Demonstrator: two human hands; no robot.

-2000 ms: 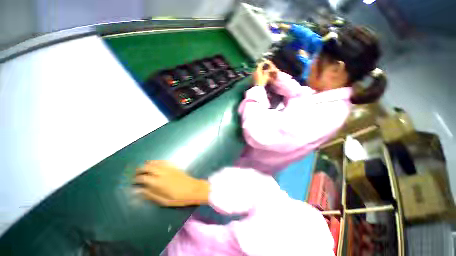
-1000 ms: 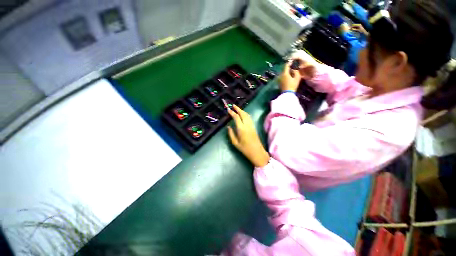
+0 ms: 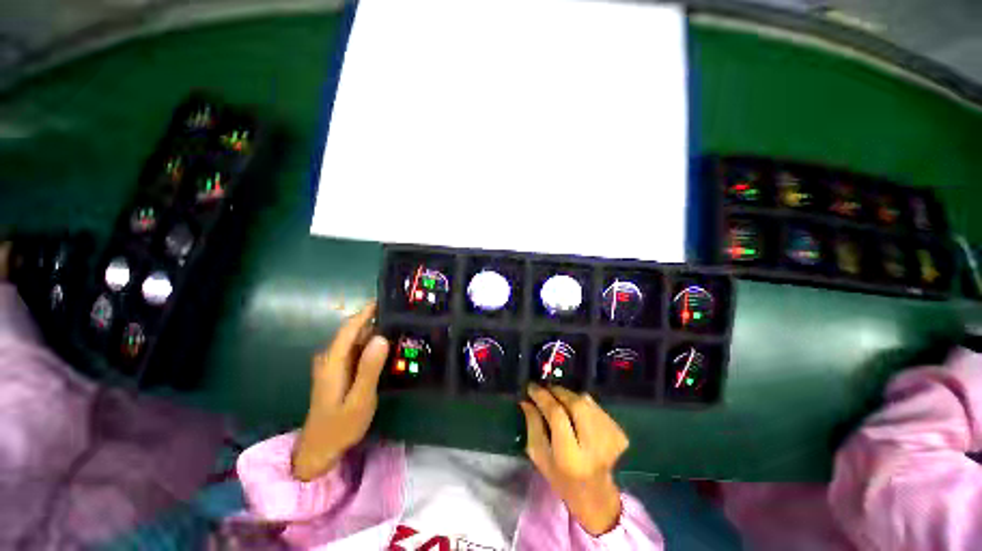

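A black compartment tray (image 3: pixel 452 321) with two rows of square pockets lies in front of me, with a round unit in each pocket. Two units in the far row (image 3: pixel 489 290) show white glare; the others show coloured marks. My left hand (image 3: pixel 344 393) is at the tray's left end, thumb and fingers at its edge and corner. My right hand (image 3: pixel 574 438) is at the near edge, its fingertips by the middle pocket of the near row. I cannot tell whether those fingertips touch the unit there.
A white sheet (image 3: pixel 504 124) with blue side edges lies beyond the tray. A filled black tray (image 3: pixel 162 237) stands lengthwise at the left, another (image 3: pixel 829 224) at the right. Pink sleeves of people show at the far left (image 3: pixel 65 431) and far right (image 3: pixel 915 447). A rail curves along the bench's far edge.
The view has swung from the right-hand neighbour and tray to the bench in front of me. The hand that was at the right-hand tray is now at the front tray, and both hands now show.
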